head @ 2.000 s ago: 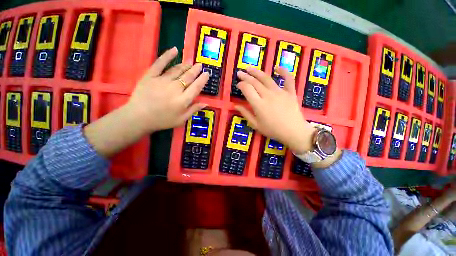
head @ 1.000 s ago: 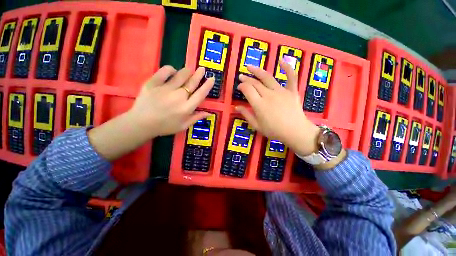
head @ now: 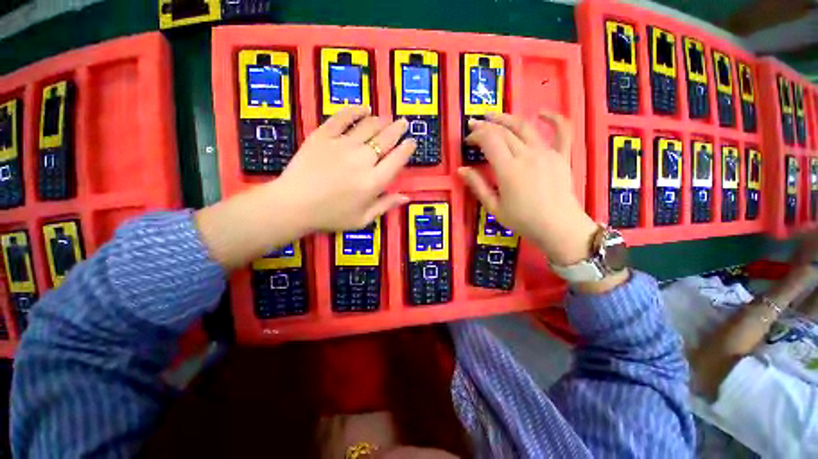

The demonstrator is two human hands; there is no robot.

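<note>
A red turnover tray (head: 399, 188) in front of me holds two rows of black phones with yellow surrounds; their screens are lit, mostly blue. My left hand (head: 350, 170) is over the upper row, fingertips at the keypads of the second phone (head: 345, 81) and third phone (head: 416, 82). My right hand (head: 525, 175) has its fingertips on the keypad of the fourth phone (head: 483, 82). Both hands have their fingers apart and hold nothing. They partly hide the phones below them. The upper right pocket (head: 545, 85) holds no phone.
Another tray (head: 112, 193) of dark-screened phones lies at left, and a third tray (head: 673, 116) at right with a further one beyond. A loose phone (head: 211, 11) lies above on the green surface (head: 359, 12). Another person's arm (head: 762, 327) is at the lower right.
The view has shifted right, so the trays appear further left. My hands have moved along the upper row to phones further right. The upper row's coloured screens now show mostly blue.
</note>
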